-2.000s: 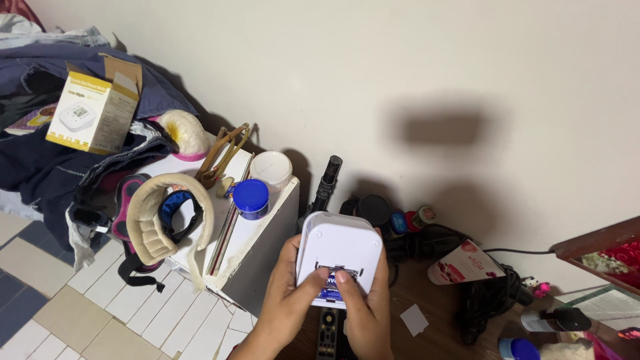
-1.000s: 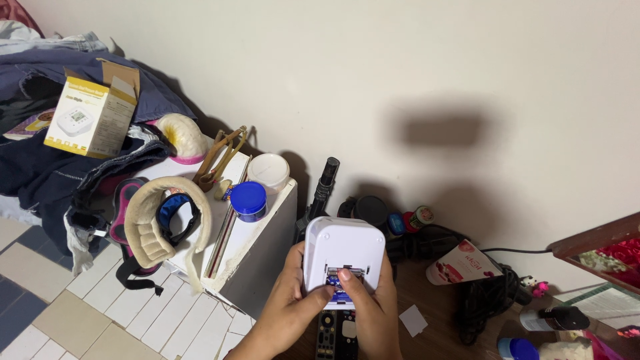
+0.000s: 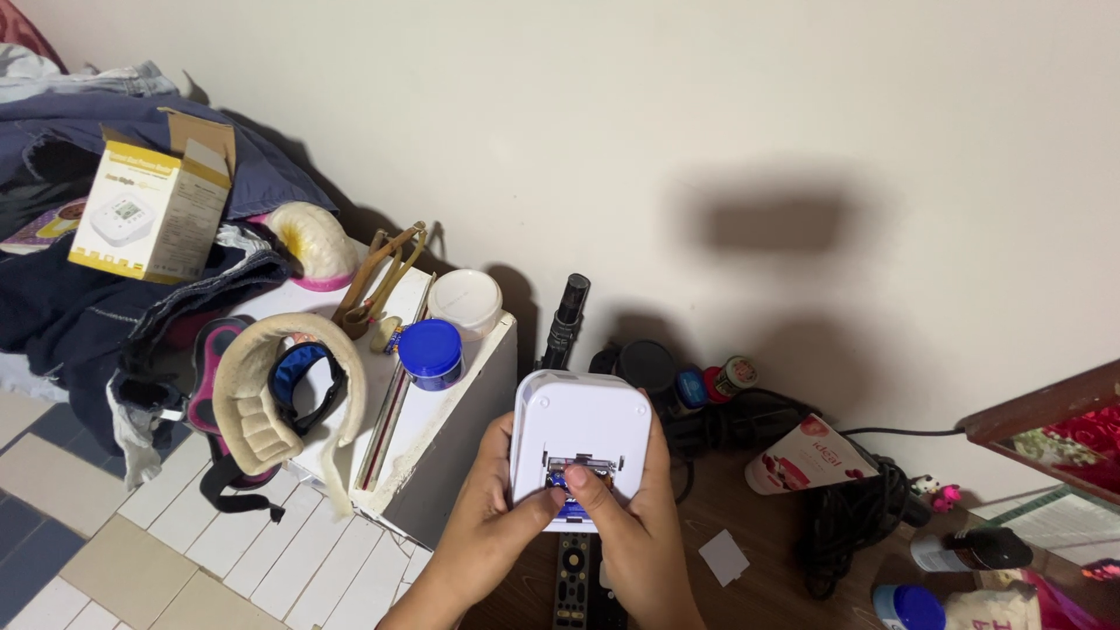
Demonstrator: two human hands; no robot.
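A white blood pressure monitor (image 3: 588, 409), its underside up, is held between my left hand (image 3: 492, 516) and my right hand (image 3: 632, 512). Its battery compartment lies uncovered near the lower edge, with blue batteries (image 3: 573, 509) inside. Both thumbs press on the batteries, while the other fingers wrap round the sides and back, mostly hidden. Below the monitor, a dark remote control (image 3: 573, 577) lies on the brown wooden table (image 3: 516, 586). A small light square piece (image 3: 724, 557) lies to the right of my right hand.
At left, an opened carton (image 3: 131, 210) rests on clothes. A white cabinet (image 3: 437, 437) bears a beige neck collar (image 3: 254, 411), a blue-lidded jar (image 3: 430, 354) and a white-lidded tub (image 3: 465, 302). Rightward are a pink-white cup (image 3: 805, 459), black cables (image 3: 844, 525) and a red-flowered frame (image 3: 1050, 429).
My thumbs have shifted a little over the batteries. Both hands keep hold of the monitor.
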